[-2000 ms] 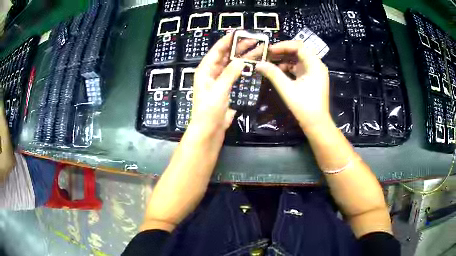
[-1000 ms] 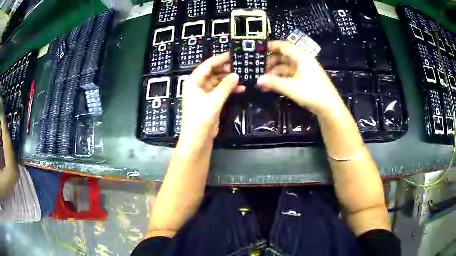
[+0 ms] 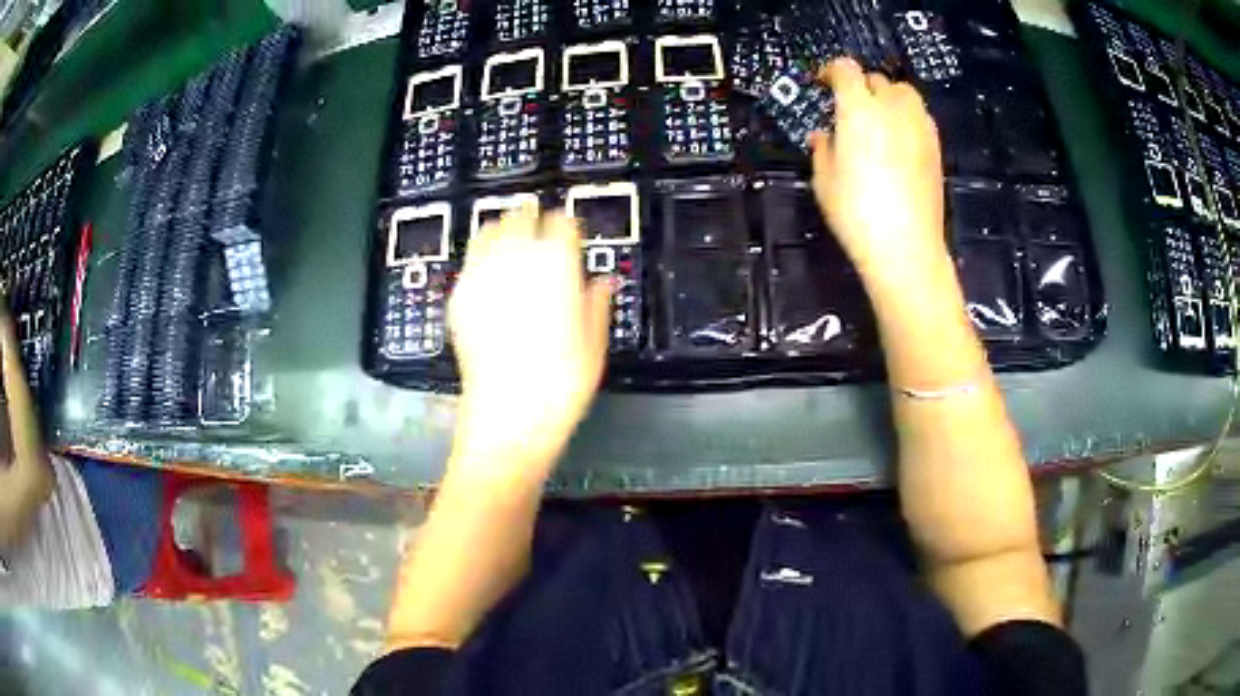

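The blister tray [image 3: 870, 356] lies before me with fitted housings in rows, pale borders around their windows. A fitted housing [image 3: 628, 316] lies third in the front row. My left hand [image 3: 524, 320] is over the second housing of that row and covers its number rows; the thumb is over the edge of the third housing. Whether it grips anything is hidden. My right hand [image 3: 877, 163] is blurred at the tray's back middle, its fingertips and thumb on the right edge of a keypad [image 3: 793, 102]. More loose keypads [image 3: 850, 34] lie behind it.
Keypad stacks [image 3: 177, 258] stand in long columns on the left, with a tilted keypad piece [image 3: 244, 272] beside them. Neighbouring trays are at far right [image 3: 1172, 197] and far left [image 3: 44, 231]. A red stool [image 3: 252, 544] and a person's arm [image 3: 16, 449] are at lower left.
The fitted housing that both hands held up now lies in the front row. My left hand has moved down and left, my right hand up and right to the keypad.
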